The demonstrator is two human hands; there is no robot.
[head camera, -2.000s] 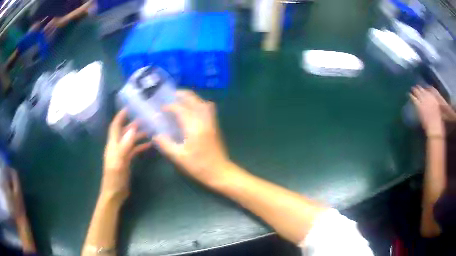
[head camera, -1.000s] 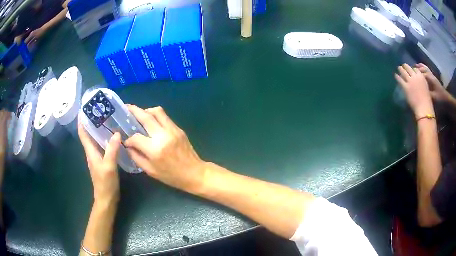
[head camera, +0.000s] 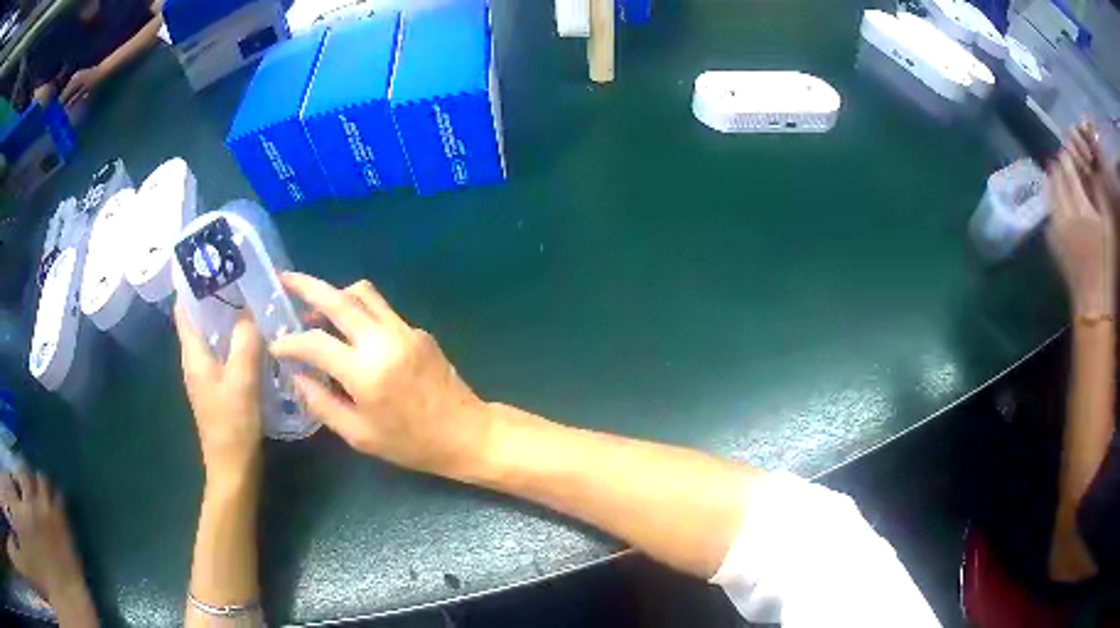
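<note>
A frosted oval tank (head camera: 260,288) is held tilted above the table's left part. A black fan module (head camera: 210,258) with a round pale hub sits at its upper end, with a thin dark wire curving below it. My left hand (head camera: 225,393) grips the tank's left side, its thumb lying over the open inside. My right hand (head camera: 381,374) is at the right side of the tank, its fingertips on the rim and wall. The parts of the tank under my fingers are hidden.
Blue cartons (head camera: 356,123) stand beyond the tank. White-lidded units (head camera: 111,252) cluster at left. A white lid (head camera: 766,101) lies far right of centre; more white ovals (head camera: 924,52) lie beyond. Another person's hand (head camera: 1081,215) is by a clear item (head camera: 1012,209) at right; another hand (head camera: 39,528) is at lower left.
The tank and my hands have shifted slightly left and down. My right fingers have moved from inside the tank to its right side. The neighbour's hands at right have moved apart from their earlier place.
</note>
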